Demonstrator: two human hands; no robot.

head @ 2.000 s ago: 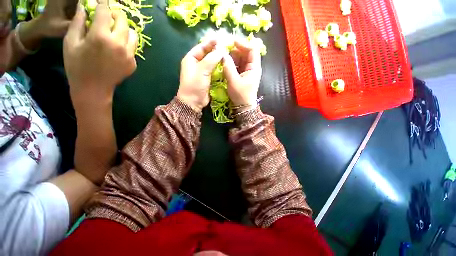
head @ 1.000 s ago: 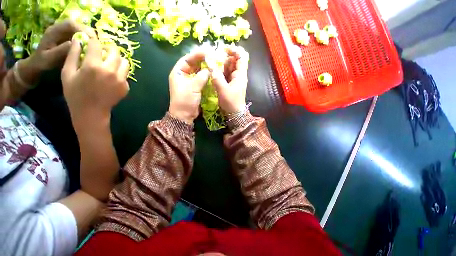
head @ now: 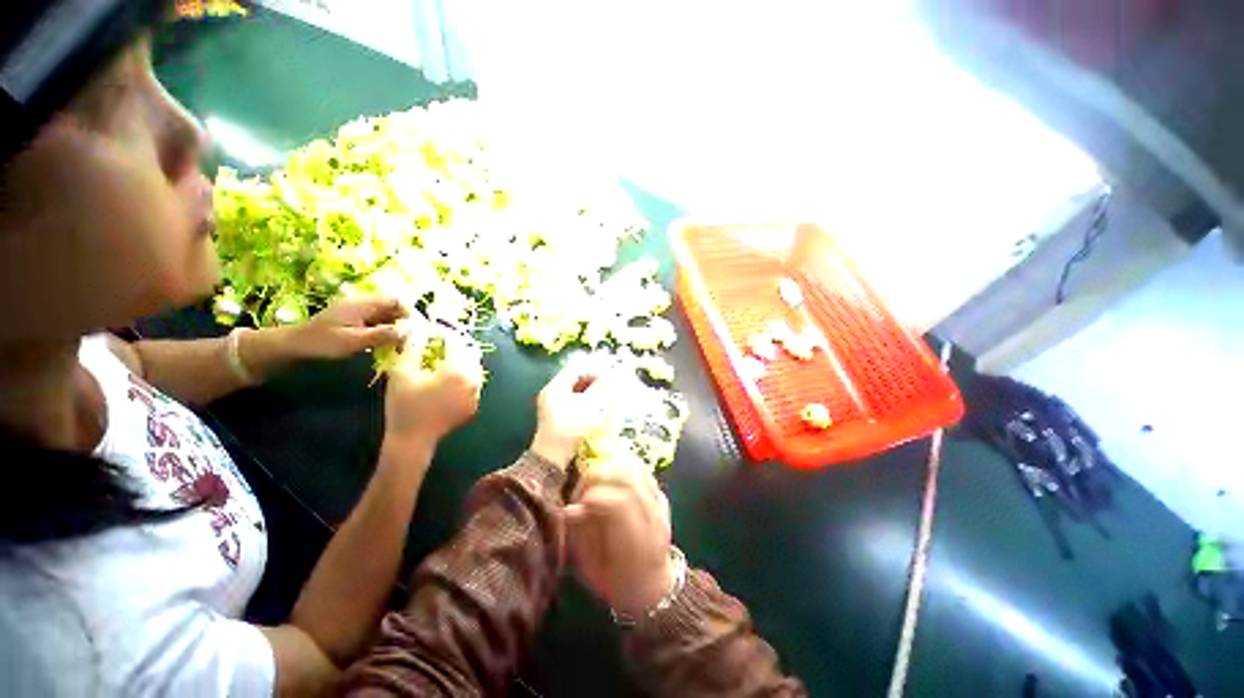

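Note:
A yellow-green moulding with thin branching waste (head: 652, 434) is between my hands, partly washed out by glare. My left hand (head: 570, 404) holds its left side with the fingers curled. My right hand (head: 621, 535) is nearer my body, with its fingers bent against the lower part of the moulding. The fingertips are blurred and partly hidden. The heap of yellow-green mouldings (head: 382, 205) lies just beyond my hands, spreading to the far left.
An orange-red perforated basket (head: 873, 434) with several small pale-yellow pieces (head: 816, 416) stands to the right. Black straps (head: 1044, 443) lie at the far right. A person (head: 150, 477) sits close on my left, handling yellow-green mouldings. A pale strip (head: 925, 545) crosses the bench.
The view has tilted up, showing more of the heap and the person beside me. My right hand has moved from beside my left hand to nearer my body. The moulding remains in my hands.

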